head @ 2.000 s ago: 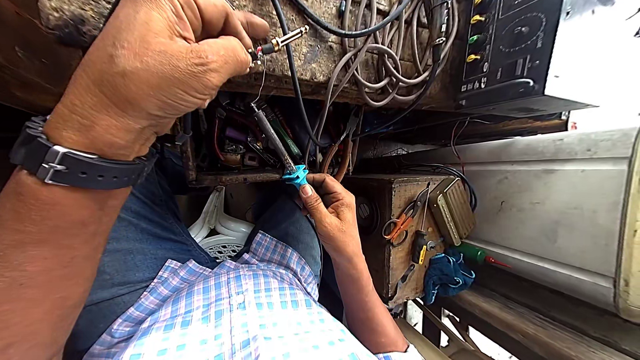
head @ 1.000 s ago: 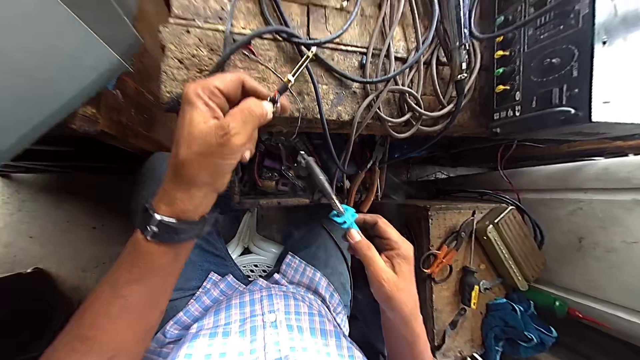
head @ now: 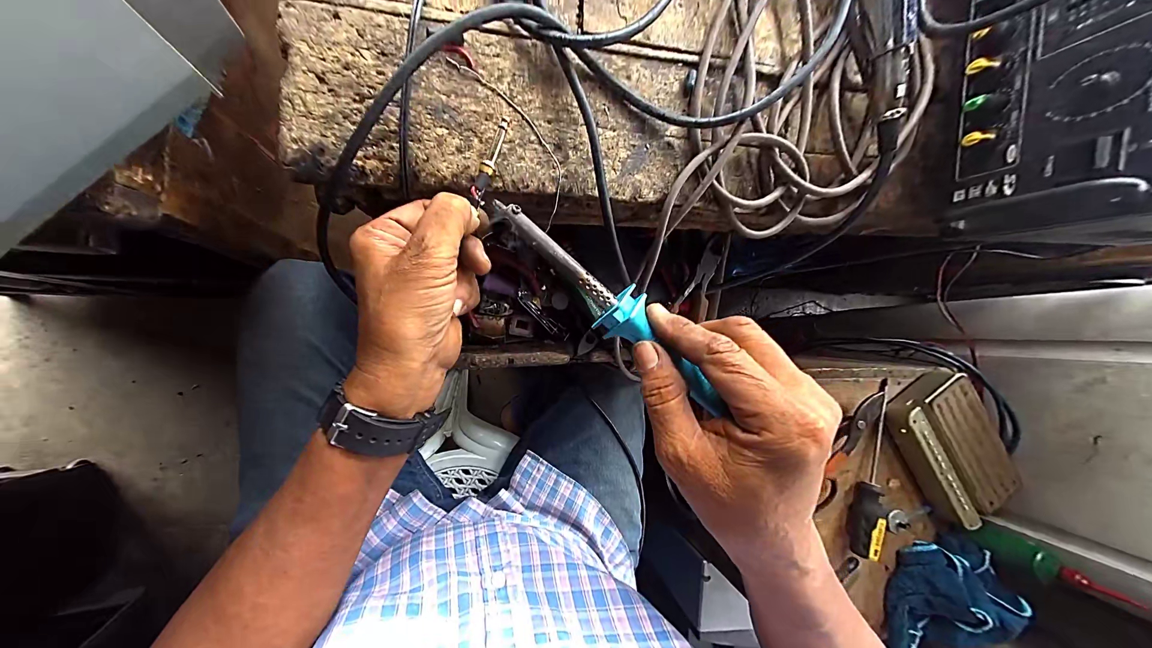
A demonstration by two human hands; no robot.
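Note:
My left hand [head: 414, 288] pinches the wired rear end of a metal jack plug [head: 490, 160], whose tip points up in front of the wooden bench edge. My right hand [head: 742, 418] grips the blue handle of a soldering iron [head: 571, 270]. The iron slants up and to the left, and its tip end is close beside the rear of the plug; whether they touch cannot be told. A thin wire [head: 540, 135] with a red end lies on the bench behind the plug.
Black cable [head: 360, 144] loops and coiled grey cable [head: 792, 171] lie on the worn wooden bench [head: 450, 108]. An audio mixer [head: 1071, 108] stands at the right. Below the bench is a tray of loose parts [head: 522, 306]. A screwdriver [head: 867, 517], a metal-cased box [head: 954, 441] and blue cloth [head: 949, 589] sit lower right.
The soldering iron's tip end has come close to the rear of the plug; one second ago a gap stood between them. The plug now points more upright. Both hands keep their hold.

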